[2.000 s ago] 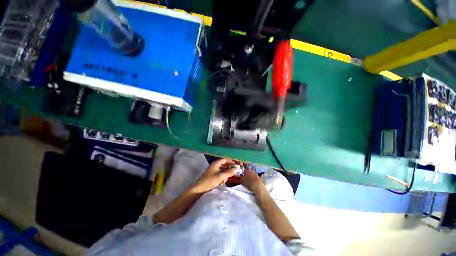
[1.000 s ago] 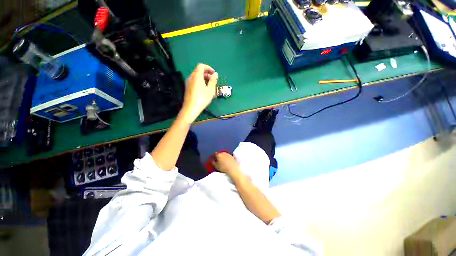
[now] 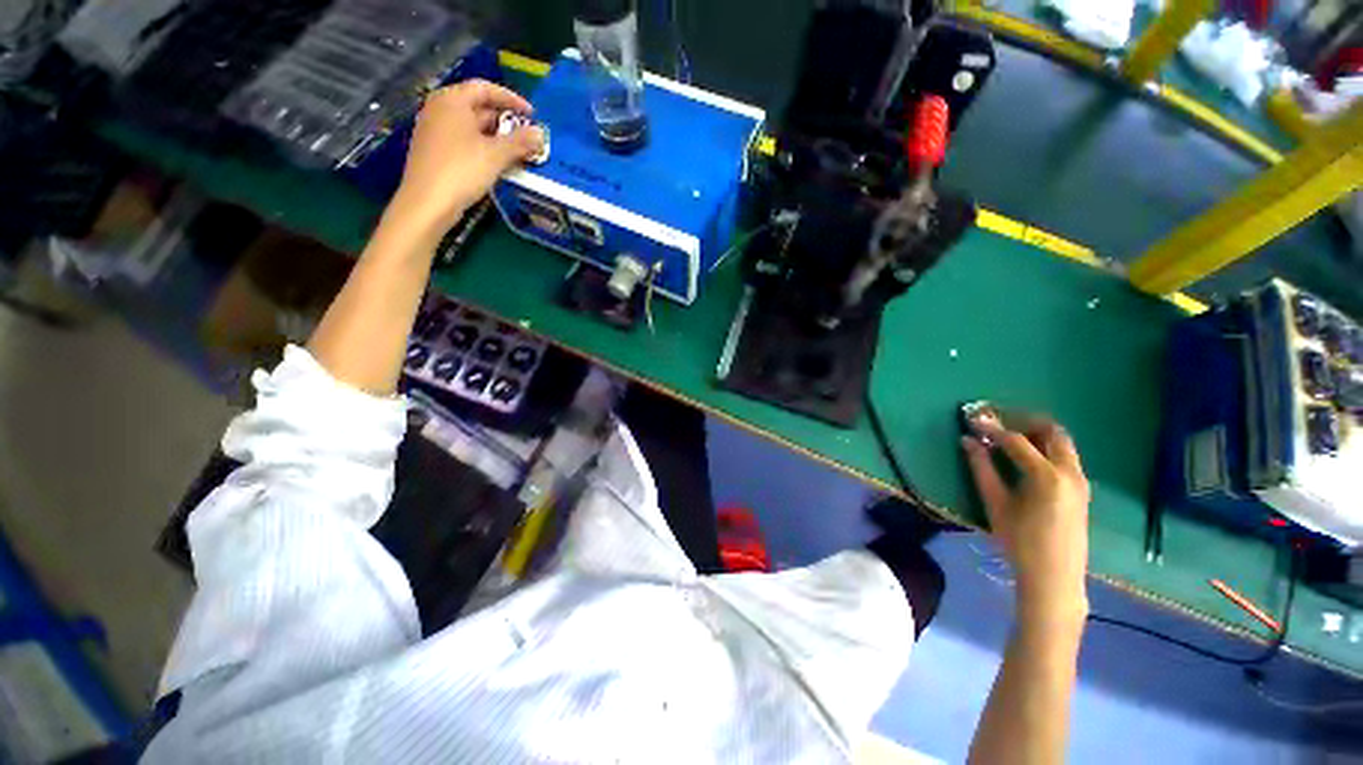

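Observation:
My left hand (image 3: 456, 147) is at the left corner of the blue control box (image 3: 673, 157), with its fingertips on a small pale module (image 3: 529, 139). It cannot be told whether this module rests on the box. My right hand (image 3: 1034, 486) is low over the green mat, with thumb and finger pinching a small dark module with a pale face (image 3: 979, 420). The black hand press (image 3: 837, 284), with its red grip (image 3: 928, 132), stands between the hands and neither hand touches it.
A clear cylinder (image 3: 613, 97) stands on the blue box. A tray of round dark parts (image 3: 471, 359) is below the bench edge. A white parts tray (image 3: 1323, 486) sits on a blue unit at right. Clear blister trays (image 3: 337, 75) lie back left. A black cable (image 3: 891, 441) crosses the mat.
My left hand has moved from the mat right of the press to the blue box. My right hand has left my lap and now grips the module on the mat. The view has shifted left.

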